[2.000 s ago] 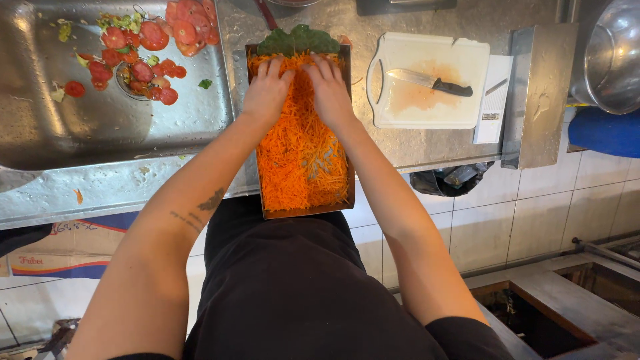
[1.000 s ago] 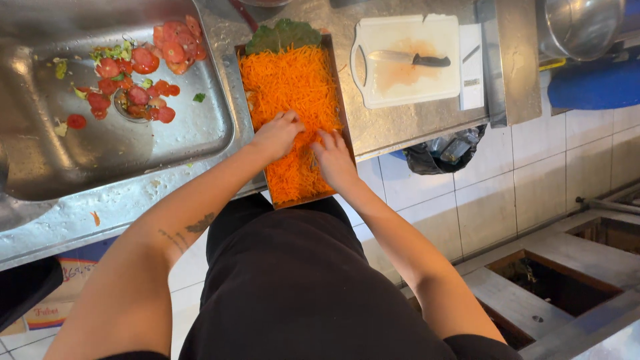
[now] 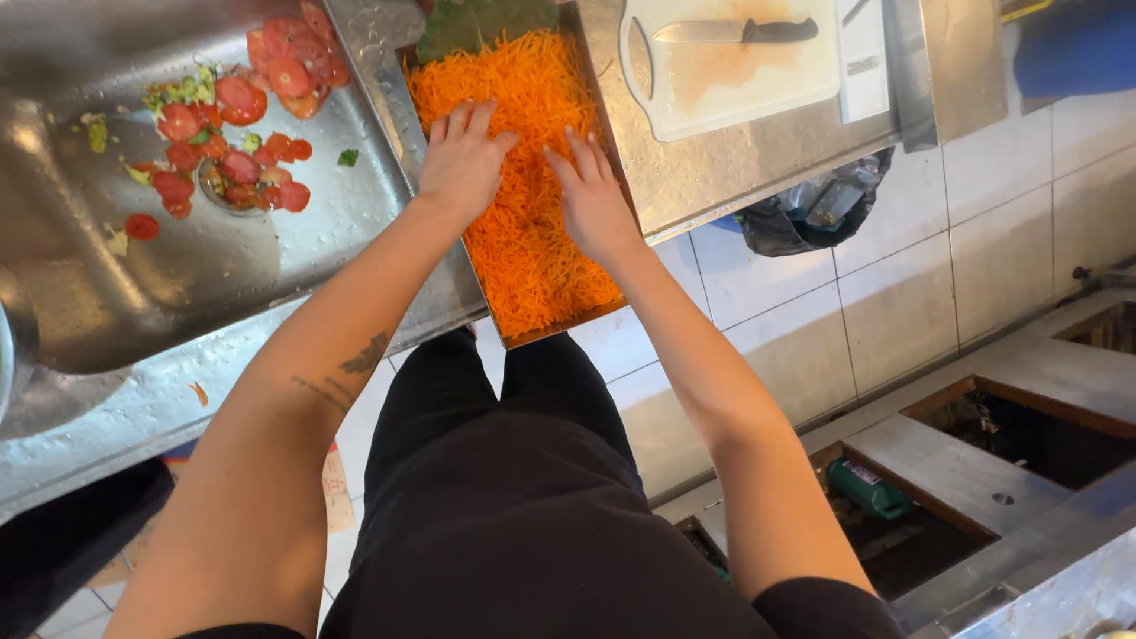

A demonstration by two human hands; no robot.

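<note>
Shredded carrot (image 3: 532, 240) fills most of a long rectangular tray (image 3: 493, 306), with a green leaf (image 3: 484, 25) at its far end. My left hand (image 3: 466, 160) rests on the carrot by the tray's left side, fingers somewhat spread. On the right half, my right hand (image 3: 590, 195) touches the shreds with its fingertips, palm down. Neither hand grasps anything that shows. Right of the tray, a knife with a black handle (image 3: 779, 31) lies on a stained white cutting board (image 3: 745, 80).
On the left is a steel sink (image 3: 53, 293) with tomato slices (image 3: 240, 99) and green scraps around the drain. A white slicer (image 3: 863, 67) lies beside the board. Below the counter edge hangs a black bag (image 3: 803, 217). A steel frame with openings (image 3: 958, 461) stands at lower right.
Both hands were at the leaf end of the tray, then near its close end; now they lie between, on the carrot. The carrot covers the tray more evenly. The view has shifted.
</note>
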